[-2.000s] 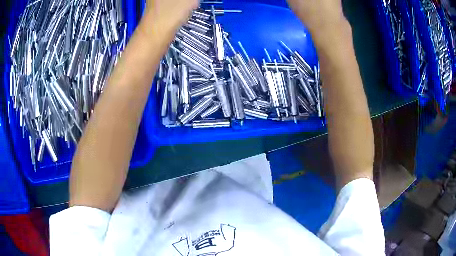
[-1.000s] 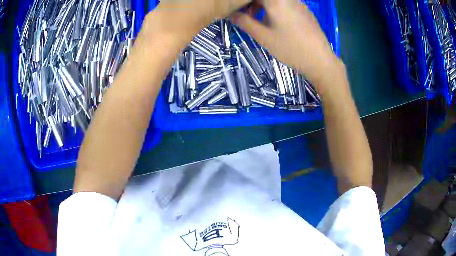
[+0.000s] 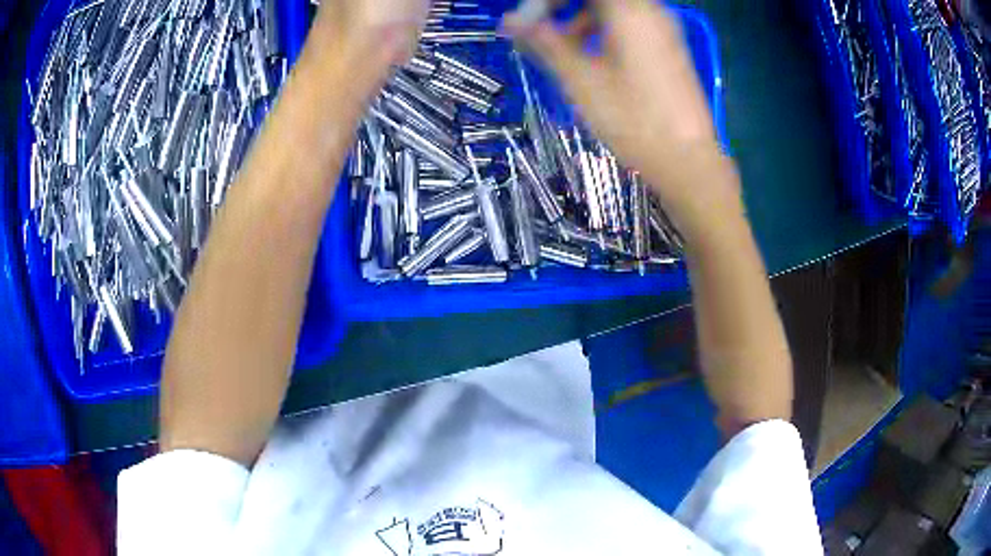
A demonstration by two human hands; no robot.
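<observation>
Silver damper cylinders (image 3: 489, 217) with thin rods lie in a blue middle tray (image 3: 511, 294), mostly toward its near side. My left hand (image 3: 375, 20) is at the top edge over this tray, partly cut off, and its fingers are out of the picture. My right hand (image 3: 614, 71) is over the far right part of the tray, blurred, with fingers bent near a small pale thing (image 3: 529, 13) at the top edge. I cannot tell whether the fingers hold it.
A left blue tray (image 3: 120, 382) is heaped with similar cylinders. Narrow blue trays (image 3: 897, 65) with silver parts stand at the far right. The green bench top (image 3: 799, 163) shows between. A brown open box (image 3: 858, 402) and a red bin (image 3: 54, 505) are below.
Compared with one second ago, my hands have moved apart. The left hand has moved up and left, partly out of view. More cylinders show between them.
</observation>
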